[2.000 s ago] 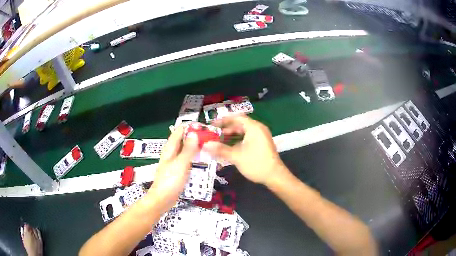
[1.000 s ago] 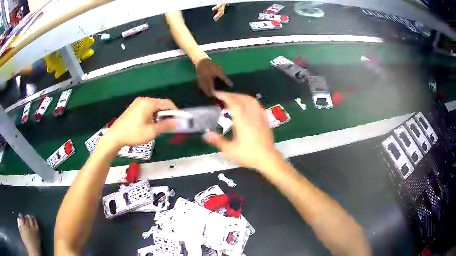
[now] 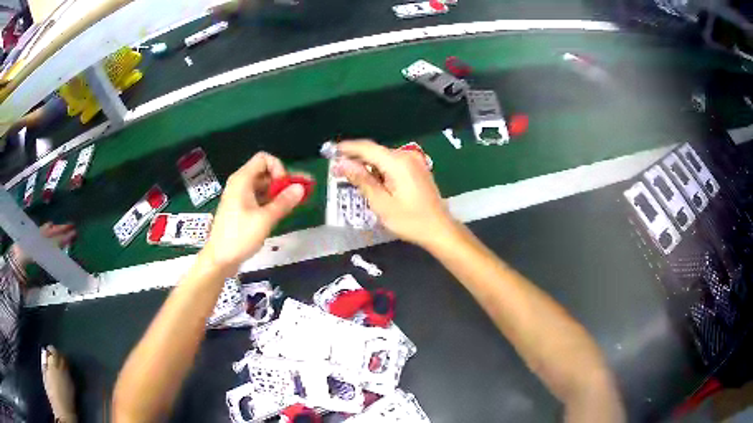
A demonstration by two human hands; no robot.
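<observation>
My left hand (image 3: 252, 206) pinches a red insert (image 3: 292, 189) above the belt's near edge. My right hand (image 3: 396, 186) is just right of it, with a small white fitting (image 3: 329, 149) at its fingertips. A pale housing (image 3: 351, 205) is under my right hand, partly hidden by it; whether the fingers also hold it I cannot tell. A pile of pale housings (image 3: 314, 343) lies on the dark bench below my hands, with a red insert (image 3: 347, 303) and a red ring (image 3: 381, 306) on its far side.
Part-assembled housings (image 3: 182, 230) lie on the green belt (image 3: 272, 124) at left, and more housings (image 3: 485, 111) at right. A white rail (image 3: 512, 190) edges the belt. Laid-out housings (image 3: 652, 216) stand in a row at right. Another person's hand (image 3: 58, 234) is at far left.
My hands have moved apart from the housing they held together. A red insert now shows in my left hand. Another person's arm has left the middle of the belt.
</observation>
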